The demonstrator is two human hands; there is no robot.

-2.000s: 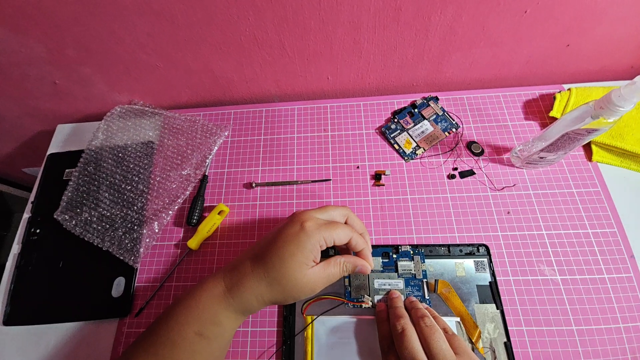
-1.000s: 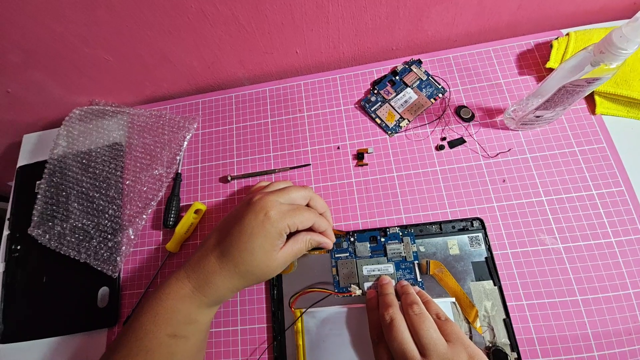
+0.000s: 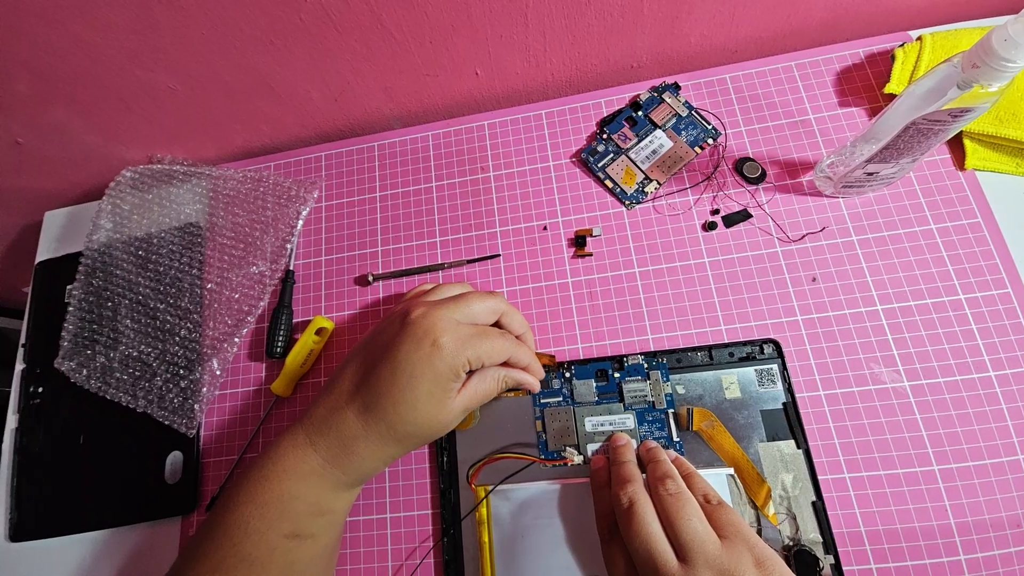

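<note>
An opened tablet (image 3: pixel 780 384) lies at the bottom of the mat, with a blue circuit board (image 3: pixel 588 392) near its upper edge. My left hand (image 3: pixel 448 360) has its thumb and fingertips pinched on an orange flex cable (image 3: pixel 546 362) at the board's upper left corner; part of the grip is hidden. My right hand (image 3: pixel 672 504) lies flat, fingertips on the board's lower edge. Below the board is a battery (image 3: pixel 544 520), partly under my right hand, with red, yellow and black wires running to the board. A wide orange ribbon cable (image 3: pixel 732 456) sits right of the board.
Left of the tablet lie a yellow-handled screwdriver (image 3: pixel 302 356), a black-handled one (image 3: pixel 281 320), bubble wrap (image 3: pixel 184 280) and a black back cover (image 3: pixel 104 472). Beyond are a metal precision screwdriver (image 3: pixel 432 268), a small camera module (image 3: pixel 585 242), a second board (image 3: pixel 652 148), a speaker (image 3: pixel 750 170), a clear bottle (image 3: pixel 904 128) and a yellow cloth (image 3: pixel 996 132).
My left hand has shifted from above the board to its upper left corner, where the orange flex cable now shows. My right hand stays at the board's lower edge. The view has shifted slightly.
</note>
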